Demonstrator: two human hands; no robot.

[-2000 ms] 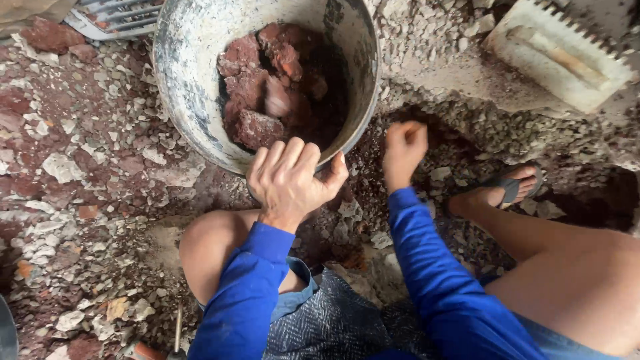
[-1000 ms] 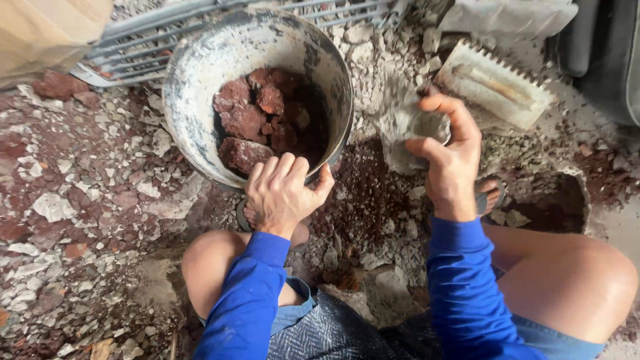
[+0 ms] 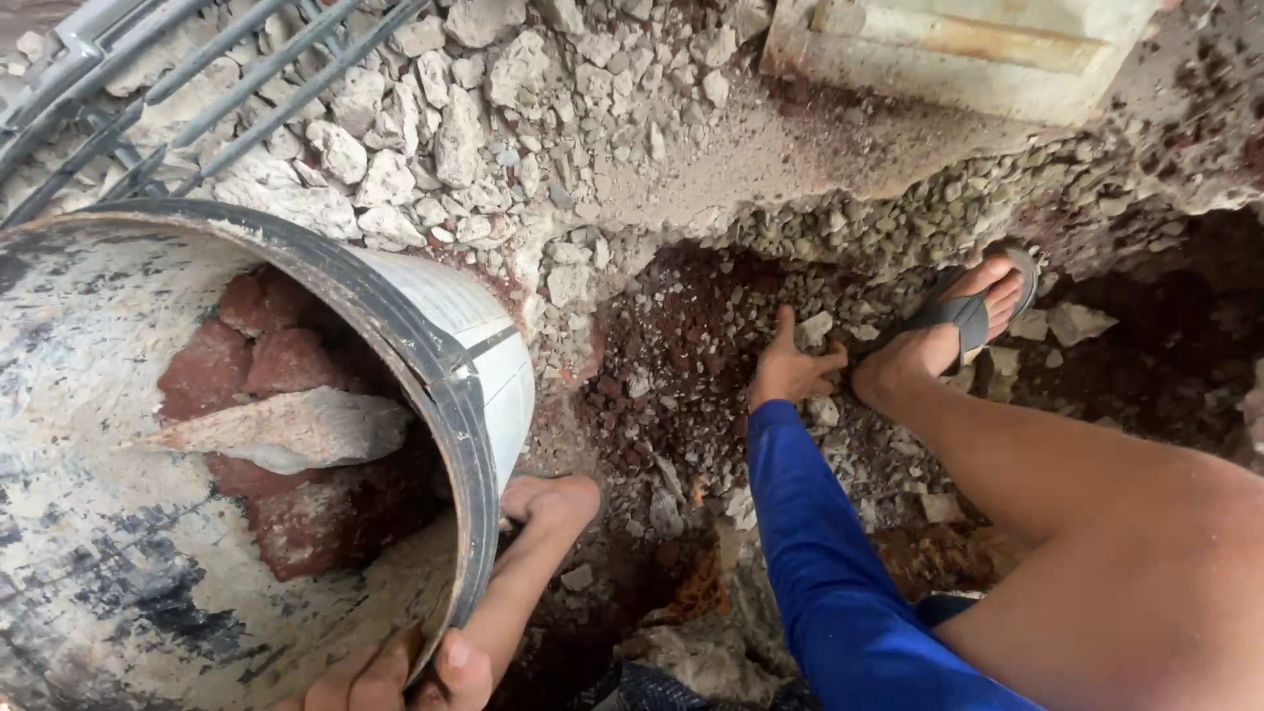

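At the lower left, my left hand [image 3: 400, 676] grips the near rim of a bucket [image 3: 489, 395] with its fingers over the edge. Inside the bucket lie several reddish rock chunks [image 3: 291, 365] and one long, pale stone fragment [image 3: 306, 430]. My right hand [image 3: 795, 365], at the end of a blue sleeve, is down at the dark reddish rubble [image 3: 662, 346], thumb and fingers apart around a small pale stone chip [image 3: 815, 330]. Whether the fingers touch the chip I cannot tell.
A grey slatted rack [image 3: 227, 94] lies over broken concrete at the upper left. A notched trowel [image 3: 958, 49] rests on the ledge at the top right. My sandalled foot [image 3: 973, 306] stands in the dug hollow right of my hand, beneath the gravelly edge [image 3: 889, 217].
My right hand has gone down to the rubble from above the ground near the trowel. A long pale fragment now shows on the red rocks in the bucket. The view has moved closer and rightward.
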